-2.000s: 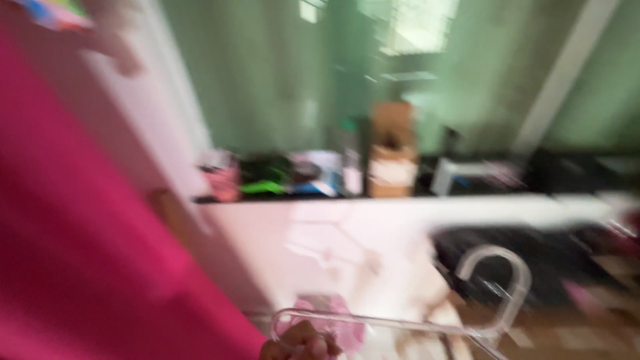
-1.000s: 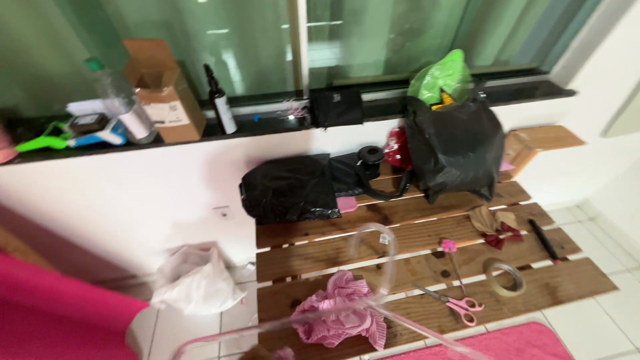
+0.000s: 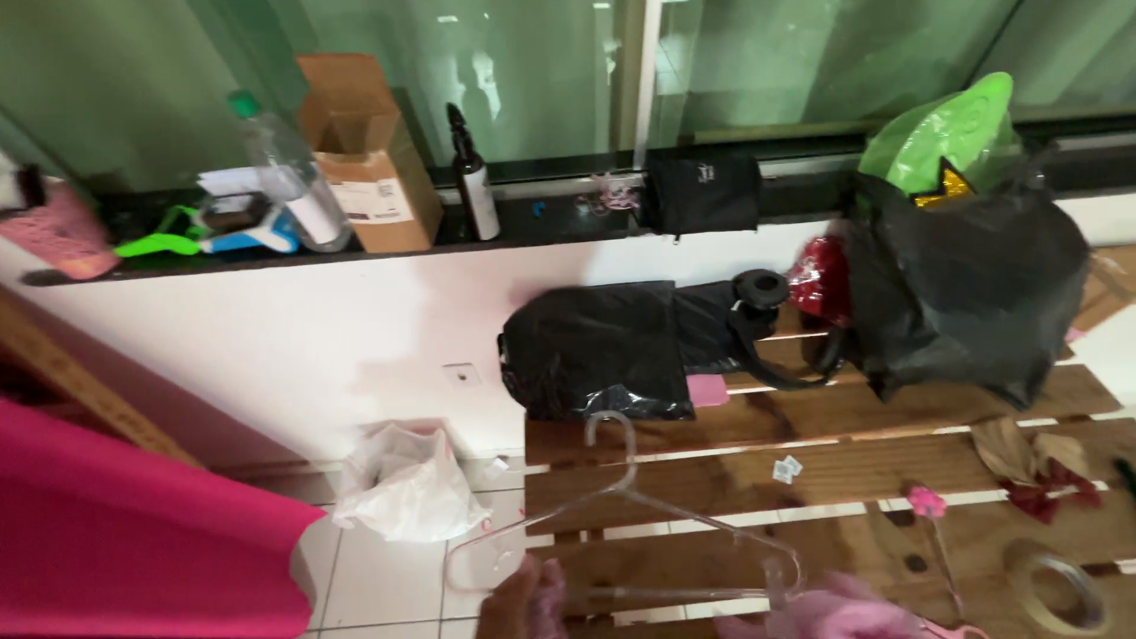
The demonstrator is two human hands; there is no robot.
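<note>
A clear plastic clothes hanger with its hook upward spans the lower middle of the head view, over the slatted wooden bench. At the bottom edge, my left hand grips the hanger near the left end of its lower bar. A bit of pink fabric shows beside the fingers. Pink cloth lies lower right, by the hanger's right end; blur hides whether they touch. My right hand is not in view. Pink scissor handles show at the bottom edge, right of the cloth.
The wooden bench carries black bags, a tape roll, bows and a pink flower stick. An open carton and bottles stand on the sill. A white bag sits on the floor; magenta fabric hangs left.
The hanger, earlier tilted with its hook to the right, now has its hook upward. The pink cloth, earlier lying on the bench behind the hanger, now appears at its right end.
</note>
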